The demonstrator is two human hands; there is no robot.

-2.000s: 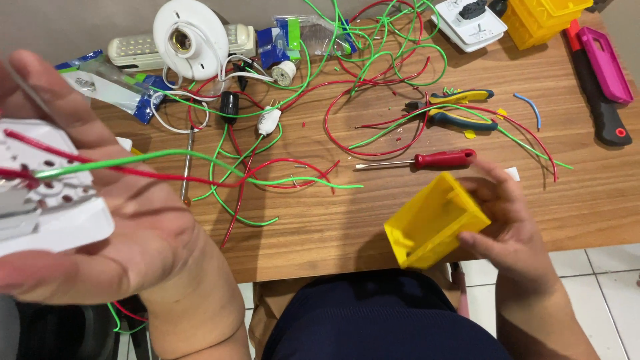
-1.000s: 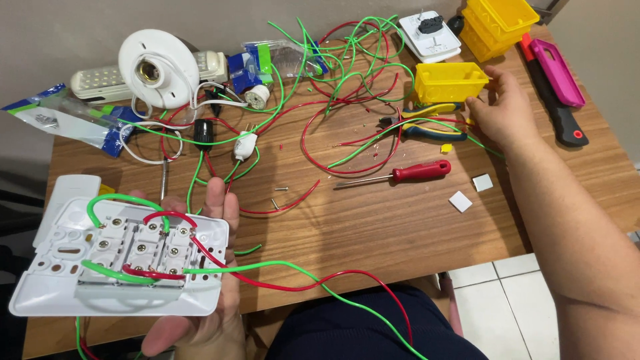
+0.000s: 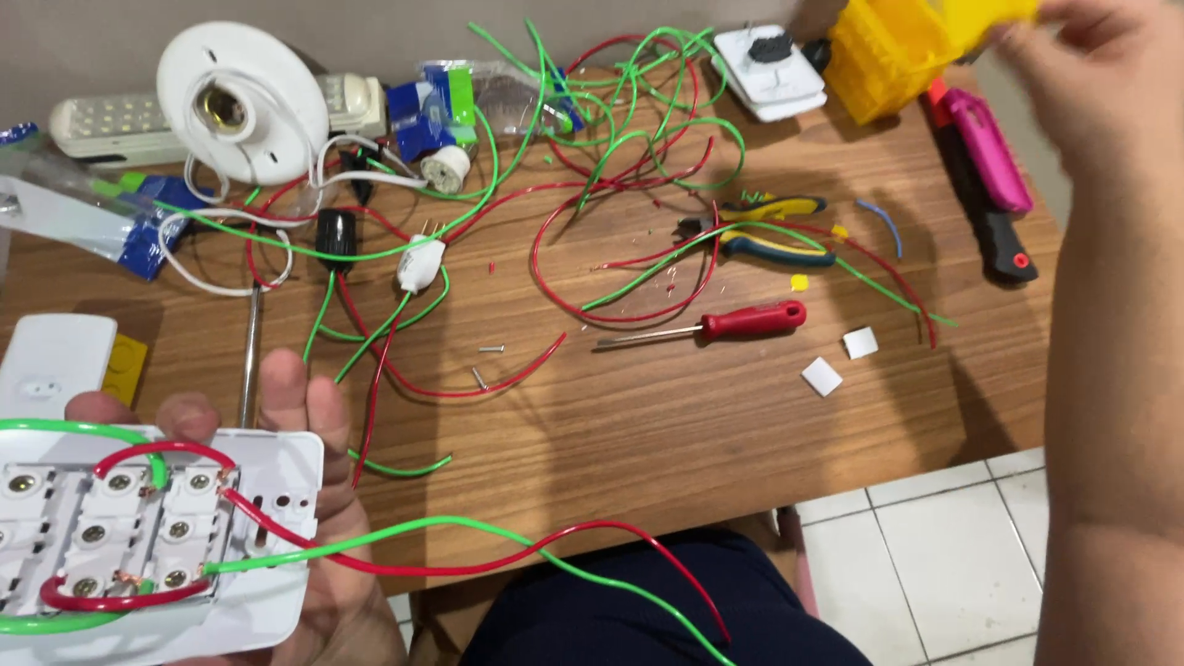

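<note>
My left hand (image 3: 342, 518) holds a white wall plate (image 3: 277, 592), its back turned up, from below at the lower left. Red jumper wires (image 3: 166, 448) and green ones link its screw terminals. A long red wire (image 3: 601, 525) and a long green wire (image 3: 444, 521) trail from it to the right. At the top right my right hand (image 3: 1101, 55), partly cut off by the frame, grips a yellow plastic box (image 3: 994, 14). That box overlaps other yellow electrical boxes (image 3: 874, 74) on the table's back right corner.
On the wooden table (image 3: 703, 435) lie a red-handled screwdriver (image 3: 754, 320), pliers (image 3: 772, 245), small screws (image 3: 491, 349), white squares (image 3: 821, 377) and a knife (image 3: 1004, 250). Tangled wires (image 3: 647, 120), a white plug (image 3: 421, 264) and a lamp holder (image 3: 242, 102) stand toward the wall.
My right hand has carried the yellow box from the front of the table, past the pliers, to the back right. Two white squares now show. The wall plate has turned from tilted to back up.
</note>
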